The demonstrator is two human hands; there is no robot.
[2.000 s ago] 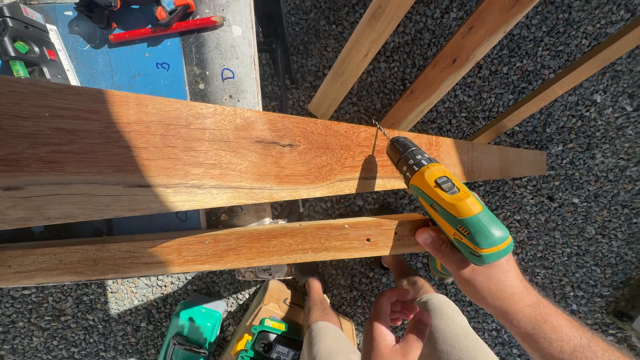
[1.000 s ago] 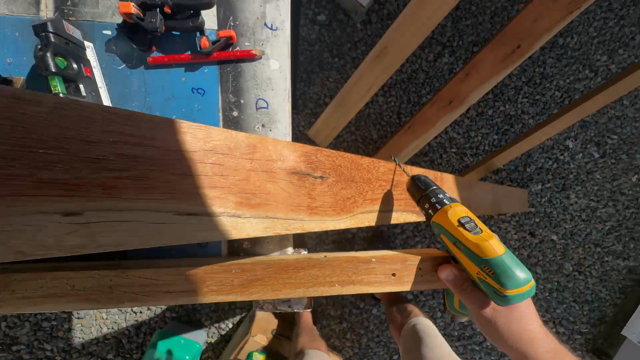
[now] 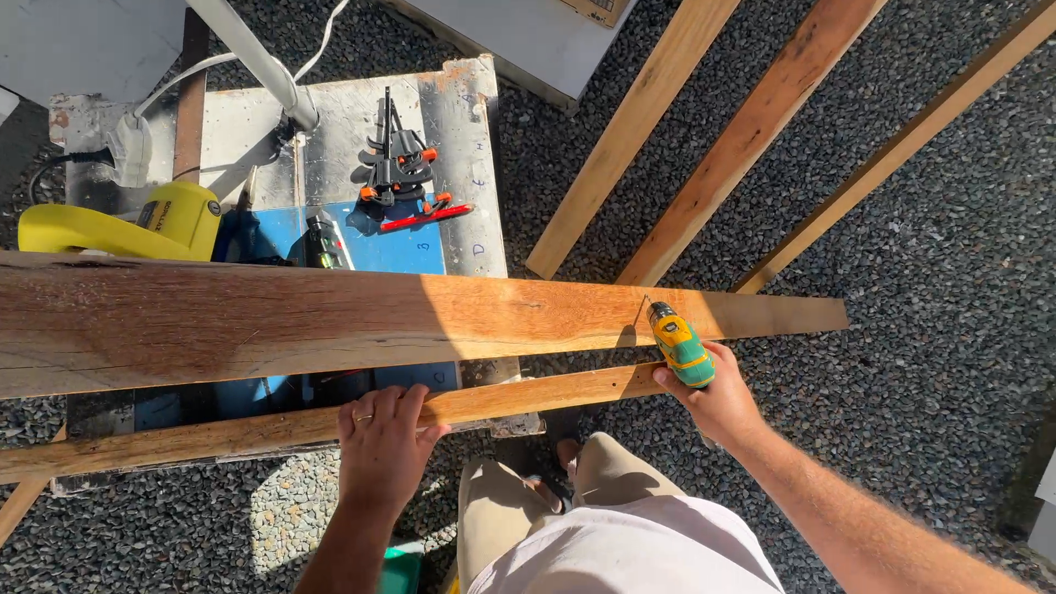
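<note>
My right hand (image 3: 716, 394) holds a green and yellow cordless drill (image 3: 683, 351) by its grip, beside the right end of a narrow timber batten (image 3: 511, 396). The drill's bit (image 3: 648, 299) points away from me, over the wide timber board (image 3: 511, 318); whether it touches the wood I cannot tell. A small dark hole shows in the batten near its right end. My left hand (image 3: 384, 441) rests over the batten further left, fingers on its far edge and thumb along its near side. The wide board lies just beyond the batten, partly in shade.
A worn worktable (image 3: 462, 181) under the timber carries black and orange bar clamps (image 3: 396, 169), a red pencil (image 3: 425, 218), a spirit level (image 3: 328, 241) and a yellow tool (image 3: 177, 223). A white pole (image 3: 256, 58) and cable stand behind. Three timber lengths (image 3: 639, 132) reach across the gravel.
My left hand, out of view one second ago, is now on the batten. The right hand still holds the drill. The view has shifted and takes in more of the worktable.
</note>
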